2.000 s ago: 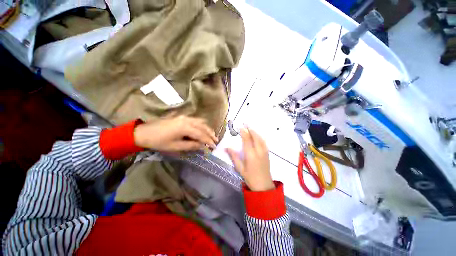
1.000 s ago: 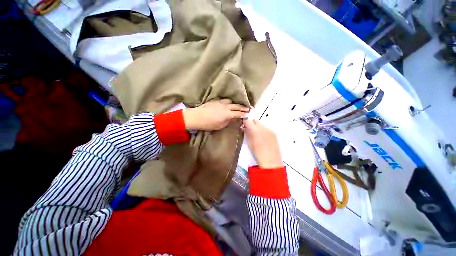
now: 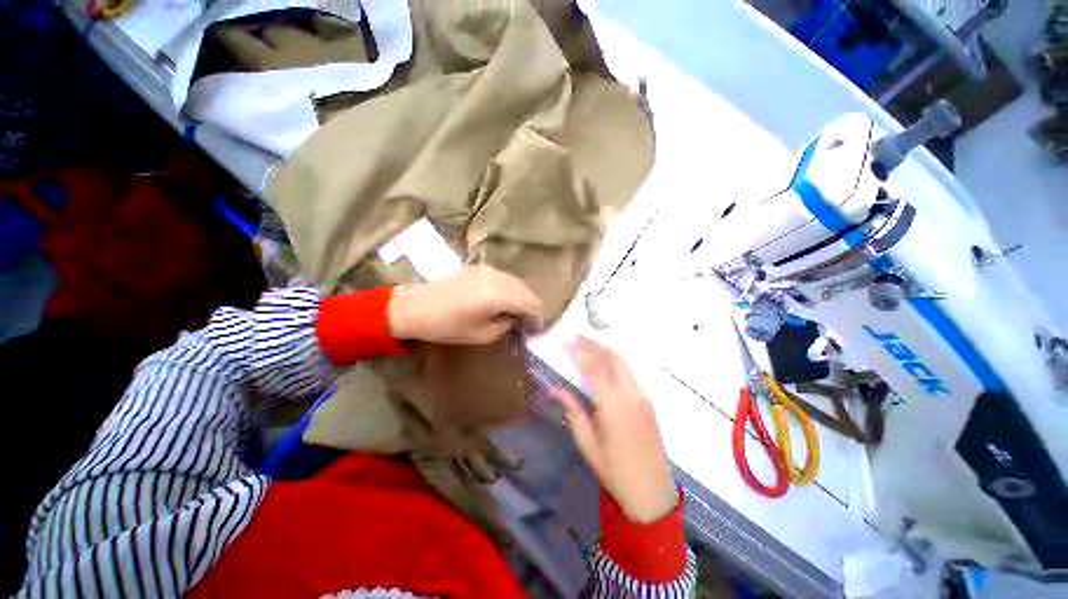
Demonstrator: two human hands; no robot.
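Observation:
A large khaki garment panel (image 3: pixel 410 152) lies rumpled on the white table to the left of the needle area. My left hand (image 3: pixel 469 307) is closed on the khaki cloth near the table's front edge. A darker brown-khaki part (image 3: pixel 474 380) hangs below that hand and is blurred. My right hand (image 3: pixel 615 427) is just to the right, blurred, with fingers apart and nothing visible in it. White paper labels (image 3: pixel 424 248) lie on the khaki above my left hand. White pocketing (image 3: pixel 252 108) is attached to the khaki at the upper left.
The white sewing machine (image 3: pixel 820 199) stands at the right. Scissors with red and yellow-orange handles (image 3: pixel 761 439) lie below its head, beside brown strips (image 3: pixel 861 410). A clear plastic bag (image 3: pixel 878 573) is at the lower right table corner. Grey and khaki cloth hangs below the table edge.
My left hand has moved down and left with the cloth. My right hand has come off the cloth and moved down. The labels, mostly covered a second ago, show again. The view has shifted.

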